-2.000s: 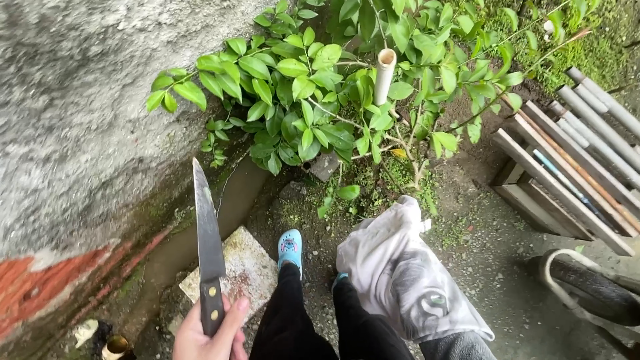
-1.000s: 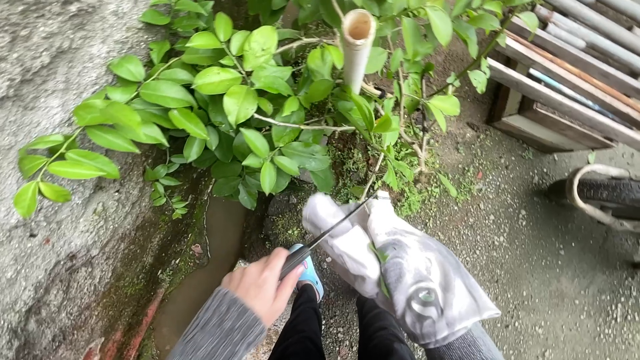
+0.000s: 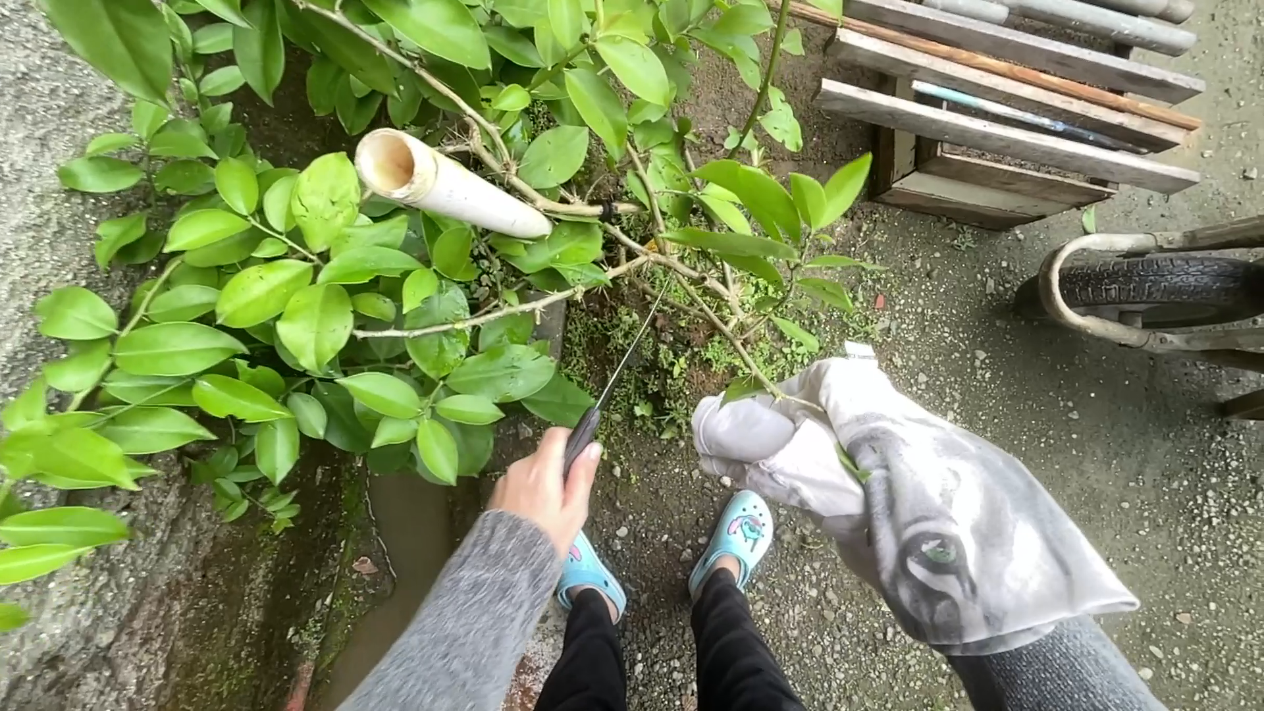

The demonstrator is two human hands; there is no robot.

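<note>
My left hand grips the dark handle of a kitchen knife, its thin blade pointing up toward the stems at the base of a leafy shrub. Whether the blade touches a stem I cannot tell. A white and grey printed cloth wraps my right hand, which is closed on a thin thorny branch of the shrub; the fingers are hidden under the fabric. An upright pale bamboo tube, with a hollow top, rises among the leaves left of the stems.
A rough concrete wall runs along the left, beside a wet gutter. At the upper right, planks and pipes lie on a wooden frame. A wheel with a metal guard stands below them. My clogs rest on gravelly ground.
The knife, held low at the left two seconds ago, was across by the cloth one second ago and now points at the shrub's base. The cloth-wrapped hand now holds a branch.
</note>
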